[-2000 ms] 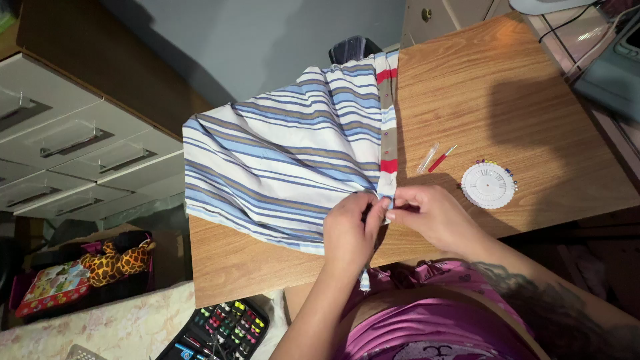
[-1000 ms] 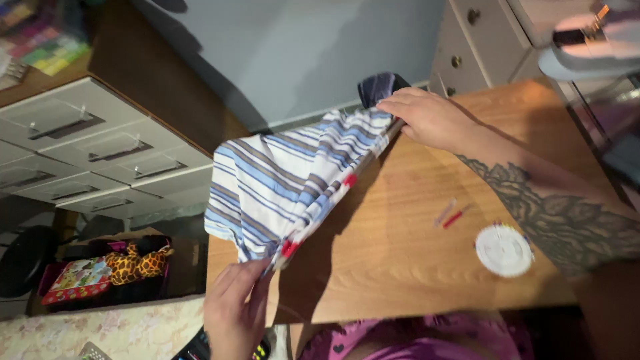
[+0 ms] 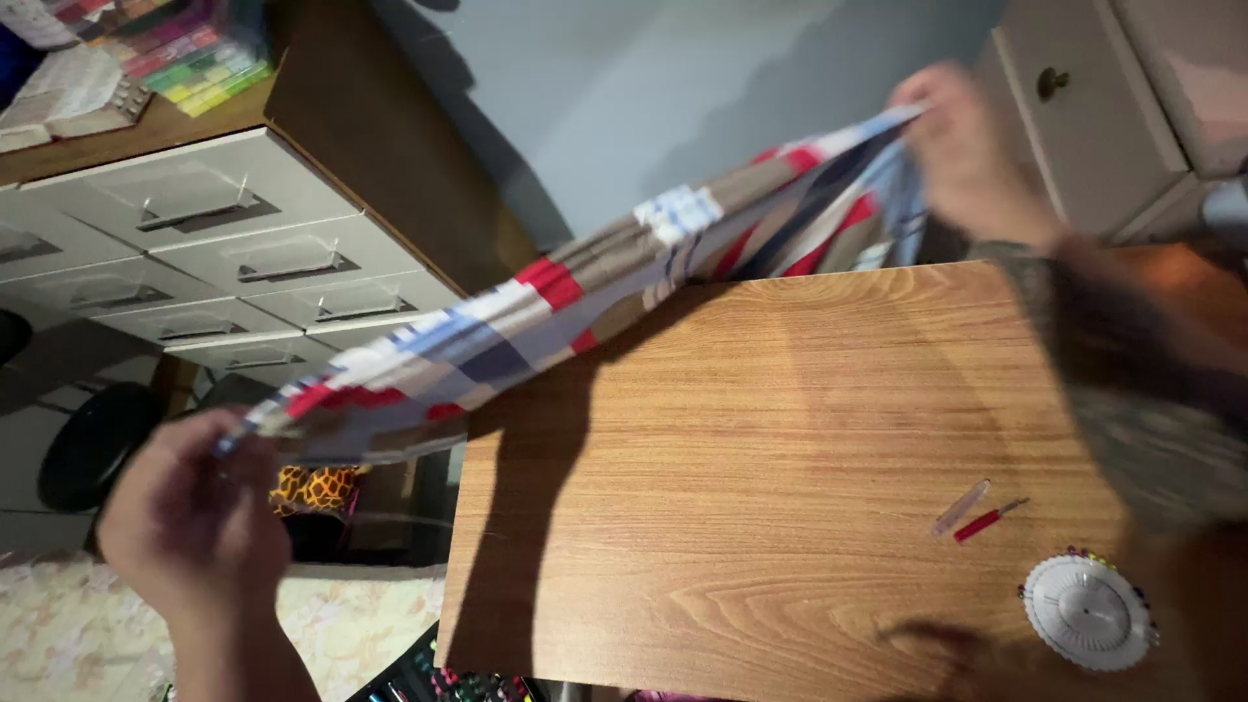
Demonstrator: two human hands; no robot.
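Note:
A length of patterned fabric (image 3: pixel 546 292) in red, blue, white and brown is stretched at a slant above the wooden table's far edge. My left hand (image 3: pixel 200 507) grips its lower left end, off the table's left side. At the upper right, my right hand (image 3: pixel 960 146) pinches the other end, and some cloth hangs in folds beside it. Both hands are blurred. On the table (image 3: pixel 741 468) lie a seam ripper with a red handle (image 3: pixel 980 526), its clear cap (image 3: pixel 961 507) and a round white pin wheel (image 3: pixel 1088 612) with coloured pin heads.
A drawer cabinet (image 3: pixel 224 205) with boxes on top stands at the left, and another cabinet (image 3: pixel 1082 107) at the upper right. Below the left one is a giraffe-print item (image 3: pixel 317 489). An open case of coloured spools (image 3: pixel 468 685) shows at the bottom edge.
The fabric, earlier on the table with its striped side showing, is now raised and stretched, showing a patchwork-like side. My hands have moved far apart.

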